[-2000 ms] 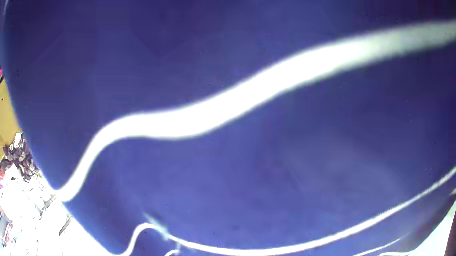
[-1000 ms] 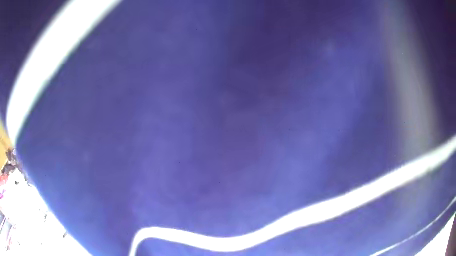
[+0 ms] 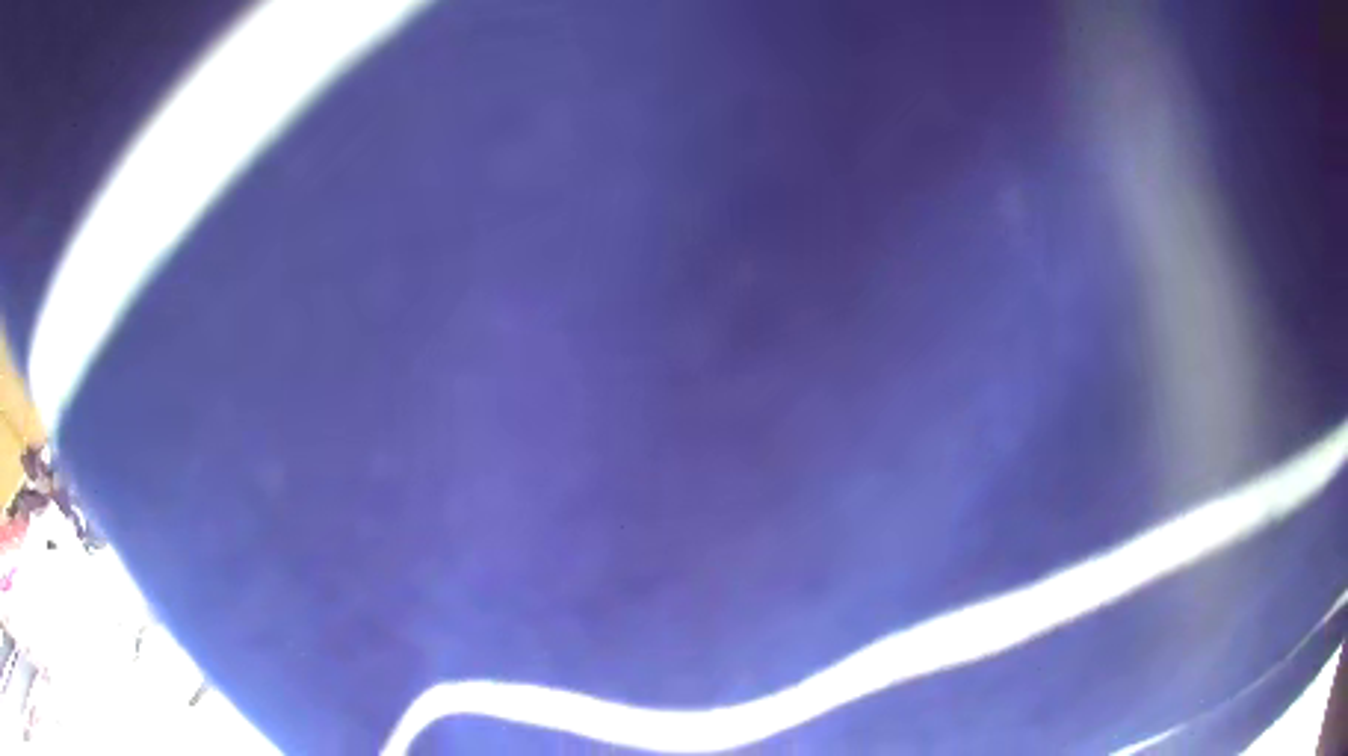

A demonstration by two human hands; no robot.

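A dark purple garment panel (image 3: 621, 369) fills nearly the whole head view, very close to the camera and blurred. A wide white band (image 3: 170, 177) curves across its upper left. Another white band (image 3: 946, 643) runs wavy along the bottom and rises to the right edge. A faint, blurred pale stripe (image 3: 1190, 296) runs down the right side. Neither my left hand nor my right hand can be seen; the cloth hides what lies behind it.
At the lower left, past the cloth's edge, is a bright, overexposed white area (image 3: 111, 657) with small dark and reddish bits. A yellowish strip (image 3: 15, 421) shows at the left edge. A white patch (image 3: 1301, 724) shows at the lower right corner.
The purple cloth has shifted across the view since two seconds ago, its white bands now at the upper left and bottom. Over the last second it has moved only slightly.
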